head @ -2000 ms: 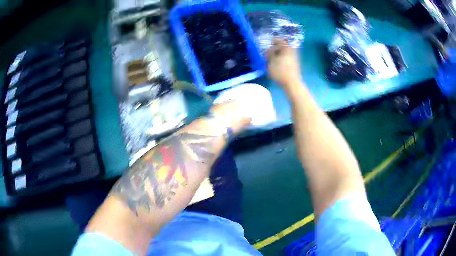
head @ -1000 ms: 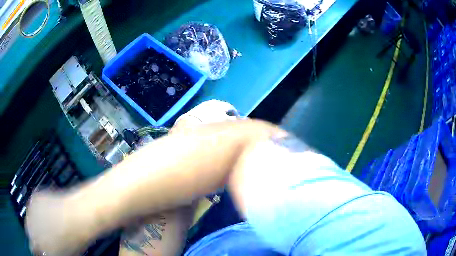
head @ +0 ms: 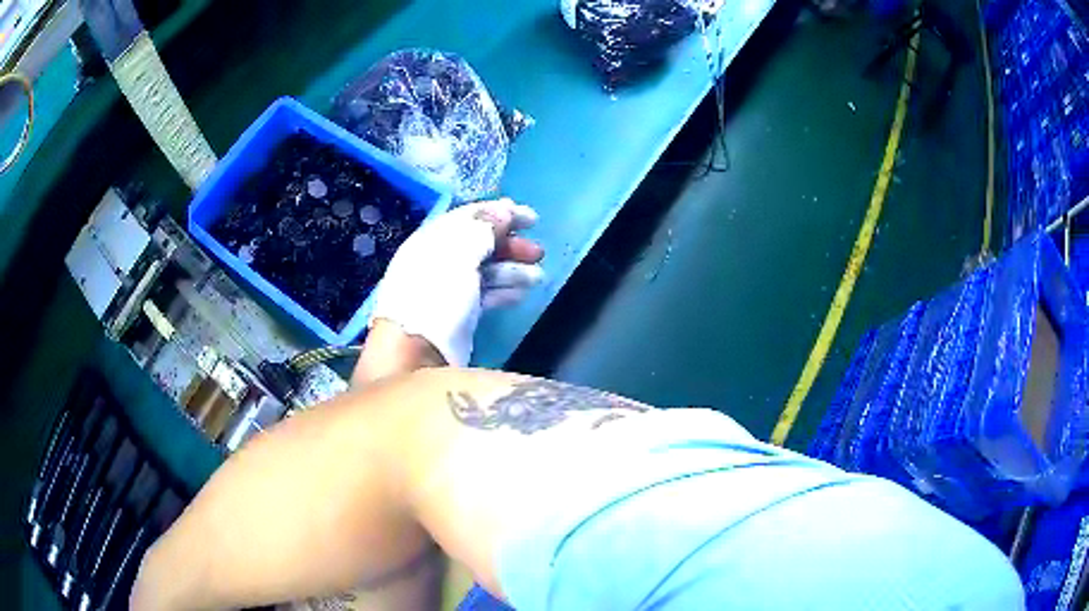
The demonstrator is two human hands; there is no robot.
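Observation:
My left hand wears a white glove with a bare fingertip or two showing. It is at the near right corner of the blue bin, over the bench edge. Its fingers are loosely curled and somewhat apart; the palm side is hidden, so I cannot tell if it holds anything. The blue bin holds small black round parts, some with pale faces. My right forearm crosses in front of my left arm towards the lower left. My right hand is cut off by the bottom edge.
The metal fixture lies left of the bin. Black rods lie in a tray at lower left, partly behind my arm. A clear bag of black parts touches the bin's far side. Another bag is farther off. Blue crates stand at right.
The view has turned and shifted. My right hand has moved from the right of the bin across to the lower left and out of the picture. More of my gloved left hand now shows.

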